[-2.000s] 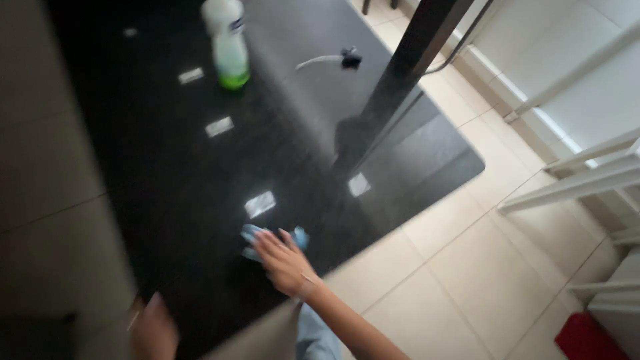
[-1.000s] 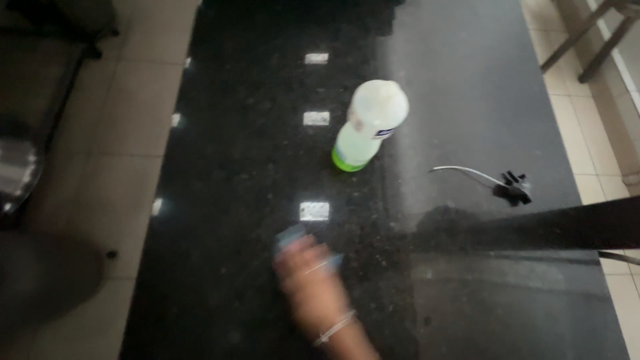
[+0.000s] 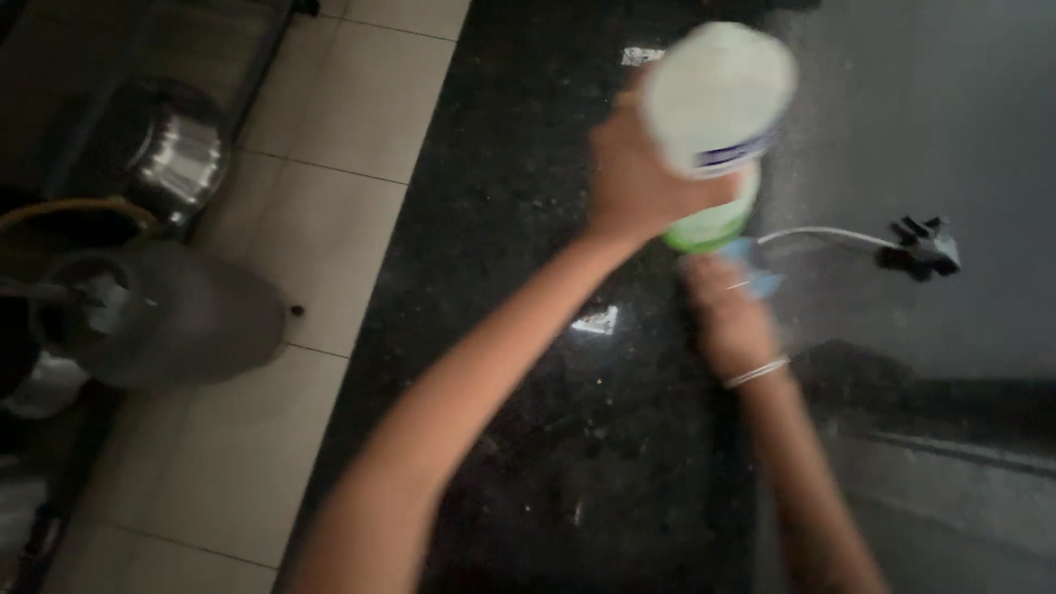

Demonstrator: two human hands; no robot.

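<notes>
My left hand [image 3: 635, 173] is wrapped around a white plastic bottle [image 3: 718, 91] with a green lower end, above the black speckled stone countertop [image 3: 528, 388]. Just below the bottle's green end, my right hand [image 3: 730, 309], with a thin bracelet at the wrist, presses a light blue cloth [image 3: 763, 285] against the surface. Most of the cloth is hidden by the fingers. A black spray trigger head [image 3: 924, 247] with a white dip tube lies on the countertop to the right. Both hands are blurred.
Beyond the counter's left edge is a floor of beige tiles [image 3: 289, 231]. A shiny metal pot [image 3: 177, 165] and a large grey cylinder [image 3: 190, 313], perhaps a gas cylinder, stand at the left. Light reflections show on the stone.
My left hand has come into view and taken hold of the bottle, which stood unheld before. My right hand, with the cloth, has moved to beside the bottle's lower end.
</notes>
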